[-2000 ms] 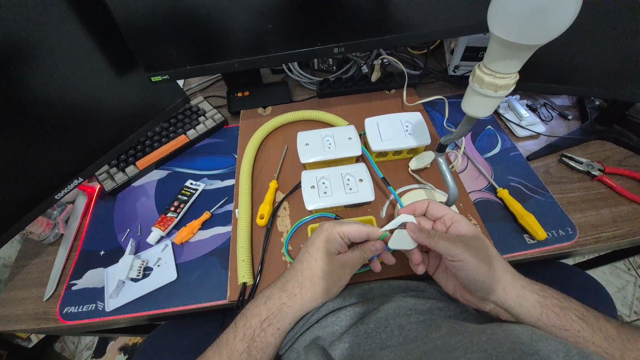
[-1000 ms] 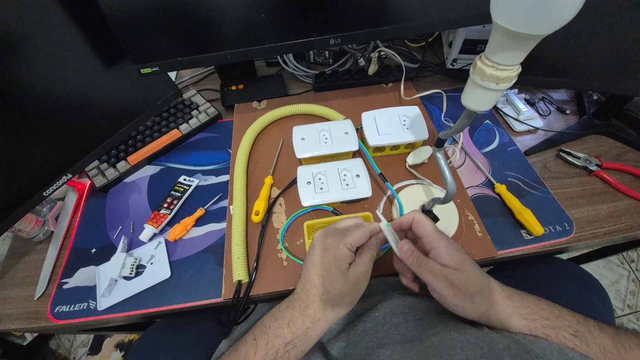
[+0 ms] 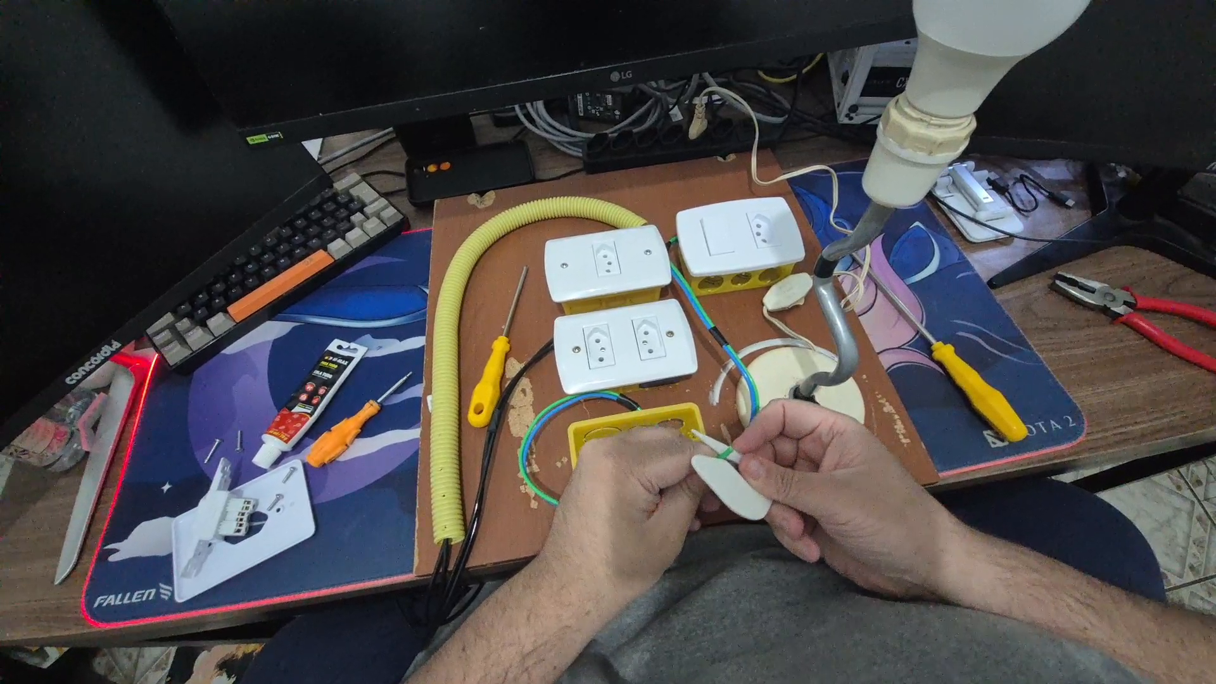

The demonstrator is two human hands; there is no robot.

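Observation:
My right hand (image 3: pixel 826 475) pinches a small white plastic piece (image 3: pixel 733 486) with a rounded, flat face and a thin pointed part, beside a bit of green wire. Against its left side my left hand (image 3: pixel 636 503) has its fingers closed; what they grip is mostly hidden. Both hands are over the near edge of a brown wooden board (image 3: pixel 589 534). Behind my left hand lies an open yellow electrical box (image 3: pixel 635 420), with green, blue and black wires (image 3: pixel 528 432) looping into it. Beyond are a double outlet (image 3: pixel 625 347), a single outlet (image 3: pixel 608 266) and a switch with outlet (image 3: pixel 741 233).
Yellow corrugated conduit (image 3: pixel 446 380) curves along the board beside a yellow screwdriver (image 3: pixel 491 380). A bulb in a lampholder (image 3: pixel 921 142) stands on a bent metal tube at right. Another screwdriver (image 3: pixel 978 391) and red-handled pliers (image 3: pixel 1130 309) lie right; a glue tube (image 3: pixel 313 399), orange screwdriver (image 3: pixel 350 432) and white plate (image 3: pixel 285 532) left.
My hands have turned the white piece between them. My left hand has shifted from the piece's left end to a more closed, knuckles-up pose.

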